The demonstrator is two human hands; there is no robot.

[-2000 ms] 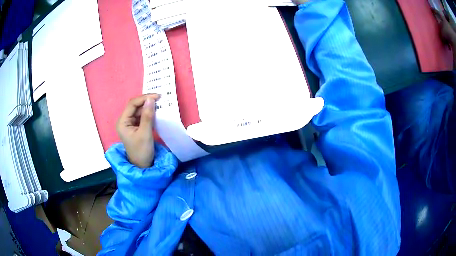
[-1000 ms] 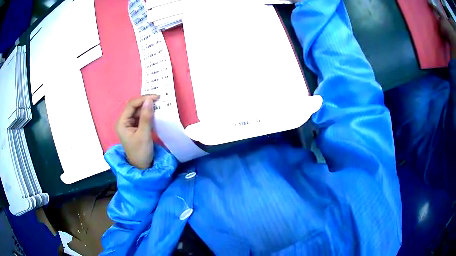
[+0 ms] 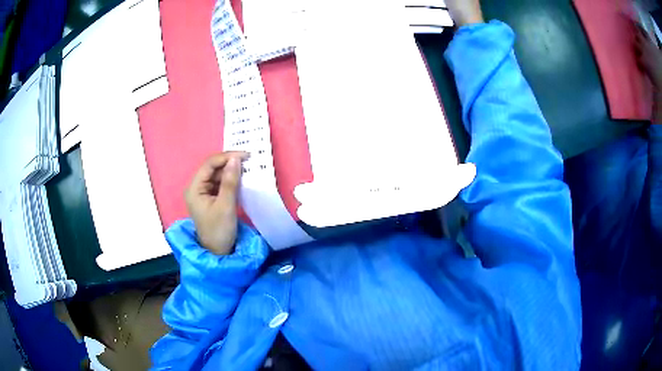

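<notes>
The label strip (image 3: 247, 109), white with rows of small print, runs toward me over the red sheet (image 3: 189, 80). Its blank backing end (image 3: 274, 217) reaches the table edge. My left hand (image 3: 216, 199) has thumb and fingertip closed at the strip's left edge; whether a label is peeled there cannot be told. White box blanks (image 3: 374, 109) lie right of the strip, with small print on the near flap. A second flap edge shows slightly offset beside the first. My right hand (image 3: 464, 10) is cut off by the top edge, at the blanks' far end; its fingers are hidden.
Another blank (image 3: 120, 167) lies left of the red sheet. A layered stack of blanks (image 3: 36, 196) lies at the far left on the dark-green table (image 3: 555, 80). Another person's hand (image 3: 646, 54) and a second red sheet (image 3: 606, 65) show at the right. Brown cardboard (image 3: 123, 326) is below.
The view has shifted, so things sit lower and further right. The blanks' near flaps now show a double, offset edge. More of my right hand shows. My left hand keeps its place at the strip.
</notes>
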